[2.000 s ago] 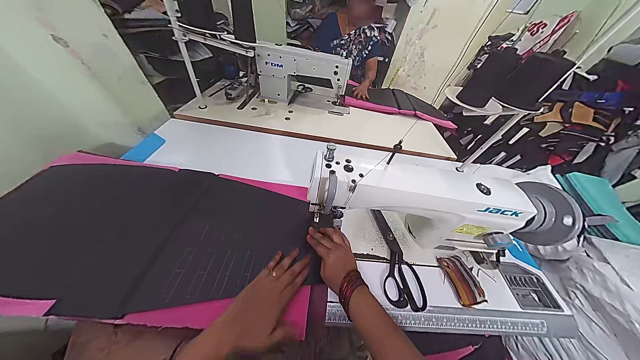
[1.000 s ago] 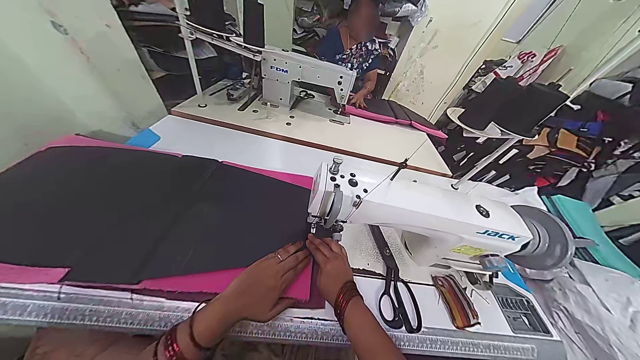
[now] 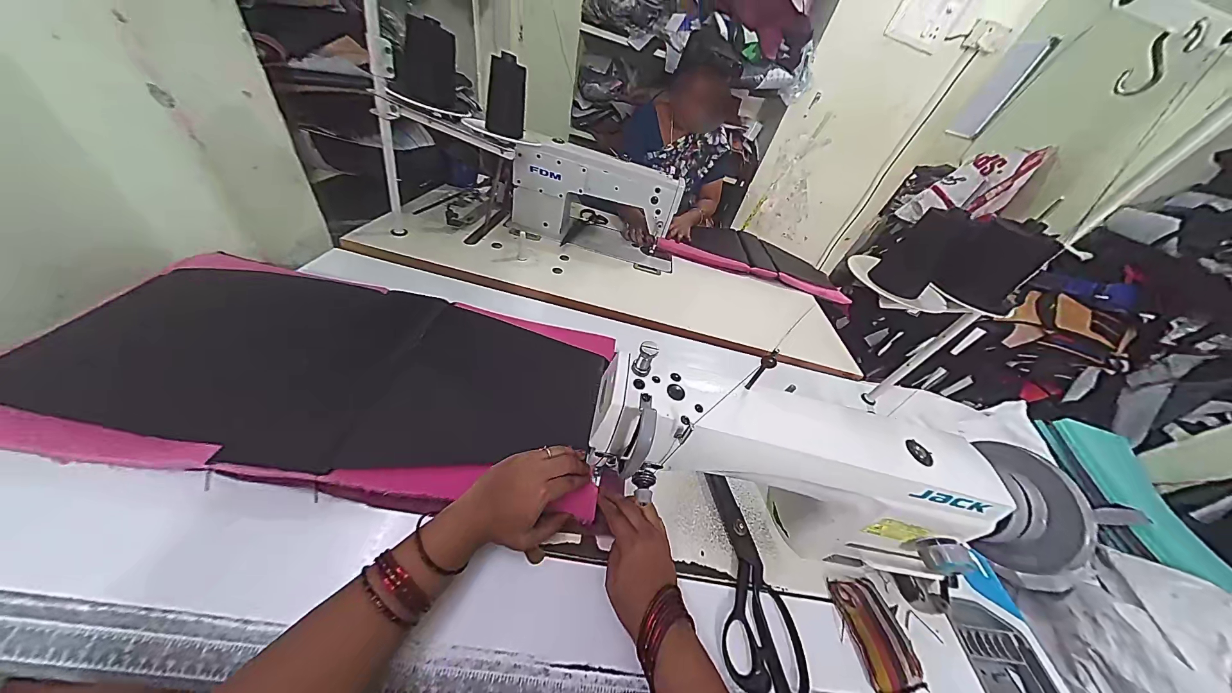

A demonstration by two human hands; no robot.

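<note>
A large black fabric panel [image 3: 308, 366] lies over pink fabric [image 3: 106, 438], its right corner under the needle area of a white Jack sewing machine [image 3: 818, 443]. My left hand [image 3: 525, 500], with a ring and bangles, grips the pink edge just left of the presser foot, fingers bent around it. Against the fabric directly in front of the needle rest the fingertips of my right hand [image 3: 637, 553]; whether they pinch it is not plain. The needle itself is hidden. Black-handled fabric shears [image 3: 746, 577] lie right of my right hand.
A bundle of coloured threads [image 3: 876, 635] lies beside the shears. A metal ruler [image 3: 289, 645] runs along the front edge. Across the table, a person [image 3: 688, 144] works at an FDM sewing machine [image 3: 587, 188] with pink and black fabric [image 3: 751, 255]. Teal folded material [image 3: 1136, 491] is at the right.
The black and pink fabric has turned, its near edge now farther from the ruler. My left hand has gone from flat on the black panel to gripping the pink edge. The view has shifted.
</note>
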